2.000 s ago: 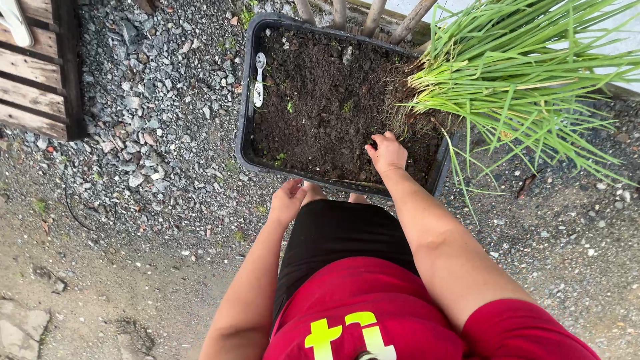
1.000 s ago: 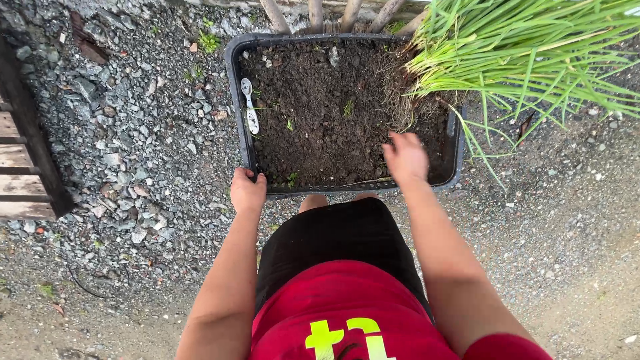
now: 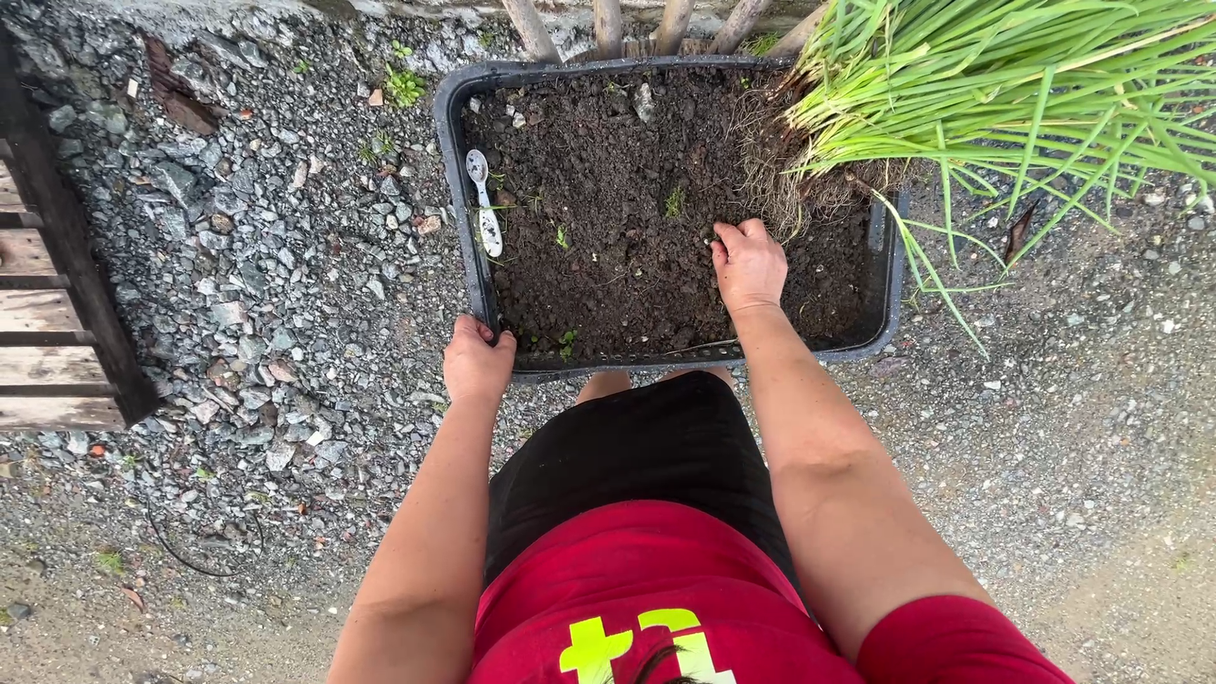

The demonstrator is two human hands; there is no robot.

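A black plastic tub point(image 3: 893, 285) holds dark soil point(image 3: 617, 228) with small green seedlings point(image 3: 674, 201). At its near left corner my left hand point(image 3: 478, 361) grips the rim, thumb over the inner side. My right hand point(image 3: 750, 266) is over the soil right of the middle, fingertips pinched together; a small dark bit seems to be between them, though what it is cannot be told. Just beyond that hand, a bundle of green onion-like plants point(image 3: 931, 95) lies across the far right corner, its roots point(image 3: 774, 180) on the soil. A white plastic spoon point(image 3: 484, 204) lies along the left inner wall.
Wooden poles point(image 3: 674, 27) stand behind the tub's far edge. On the left is a slatted wooden pallet point(image 3: 47, 313) on grey gravel point(image 3: 256, 275). A thin black cord or wire point(image 3: 190, 567) lies on the ground at the lower left.
My left hand was below the tub's near edge two seconds ago and now holds the corner. My right hand, blurred a second ago, has moved up and left over the soil.
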